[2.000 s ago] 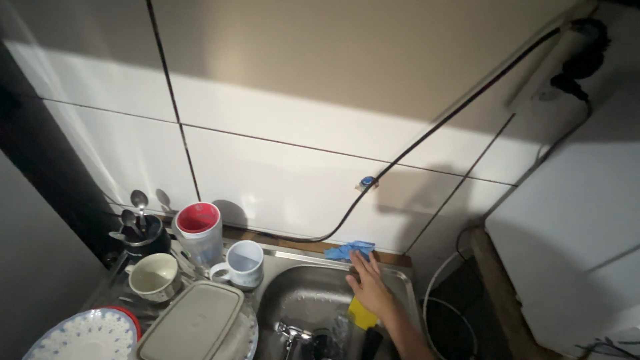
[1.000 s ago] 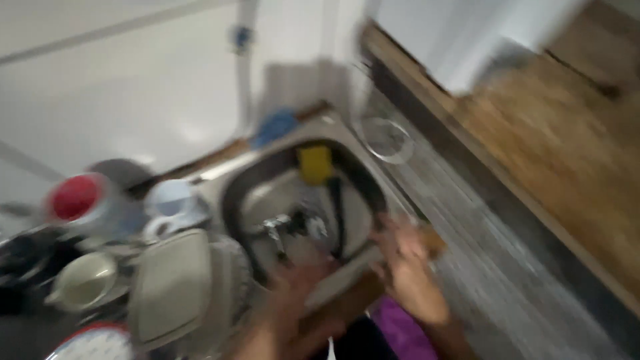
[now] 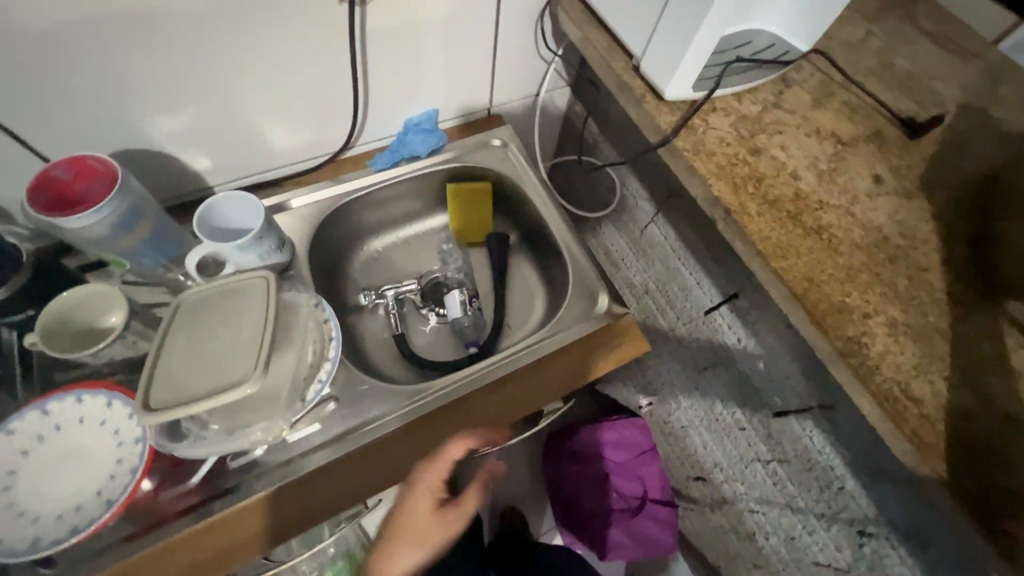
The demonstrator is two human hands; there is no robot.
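Note:
My left hand (image 3: pixel 438 502) is at the bottom centre, in front of the sink's wooden edge (image 3: pixel 560 370), fingers apart and holding nothing. Its fingertips are close to a thin curved metal rim (image 3: pixel 532 428) below that edge; contact cannot be told. My right hand is out of view. In the steel sink (image 3: pixel 384 212) lie a yellow sponge (image 3: pixel 470 210), a clear plastic bottle (image 3: pixel 466 308) and a black hose (image 3: pixel 498 280) joined to a chrome tap fitting (image 3: pixel 394 296). A crumpled blue cloth (image 3: pixel 412 140) rests on the back rim.
Crowded at the left are a white mug (image 3: pixel 240 232), a red-lined tumbler (image 3: pixel 116 212), a cream cup (image 3: pixel 82 320), a lidded plastic container (image 3: pixel 212 344) and a patterned bowl (image 3: pixel 64 472). A purple bag (image 3: pixel 612 488) is below the sink; a brown countertop (image 3: pixel 816 240) is at the right.
My right hand was by the blue cloth two seconds ago, then near the sink's front edge, and has left view. My left hand is now below that edge. The view has swung right and down.

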